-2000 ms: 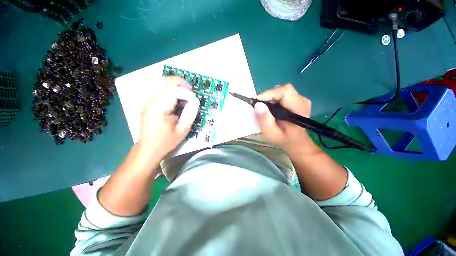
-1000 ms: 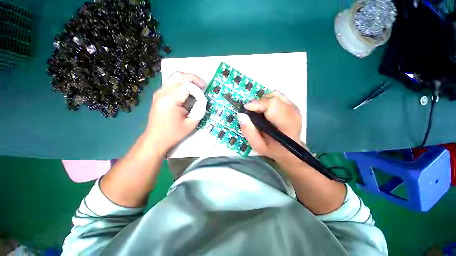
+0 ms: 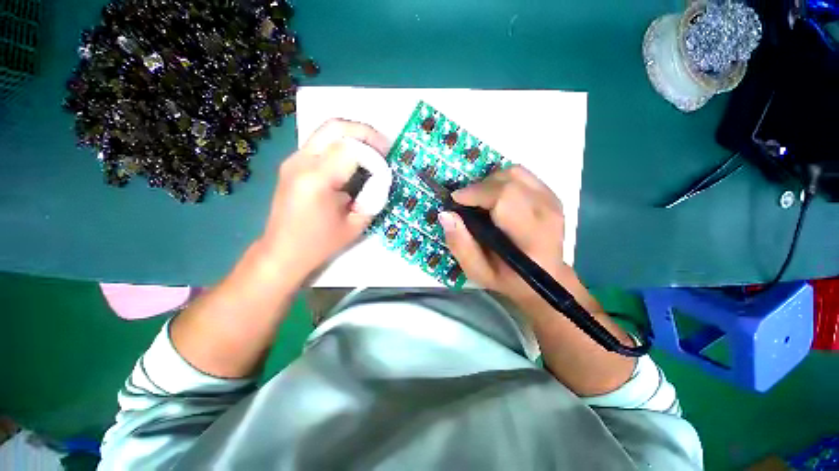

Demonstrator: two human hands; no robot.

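A green PCB panel [image 3: 411, 198] with rows of dark components lies tilted on a white work board [image 3: 538, 120]. My left hand [image 3: 327, 193], with a white covering on a finger, is at the panel's left edge. Its fingers are curled around a dark component [image 3: 358, 181]. My right hand [image 3: 515, 225] holds the black soldering iron [image 3: 515, 258] like a pen. The iron's tip points up and left over the middle of the panel; whether it touches cannot be told. The right fingers cover the panel's right part.
A large heap of dark components [image 3: 184, 92] lies at upper left. A pale spool with silvery wire [image 3: 676, 60], tweezers [image 3: 704, 181] and a black box [image 3: 782, 120] are at right. A blue stool [image 3: 768, 340] stands beyond the bench edge, a pink one [image 3: 143, 299] at lower left.
The view has shifted and turned since the earliest frame. The panel now lies at a steeper slant, and the iron's tip has moved from its right edge to over its middle. The last second shows little change.
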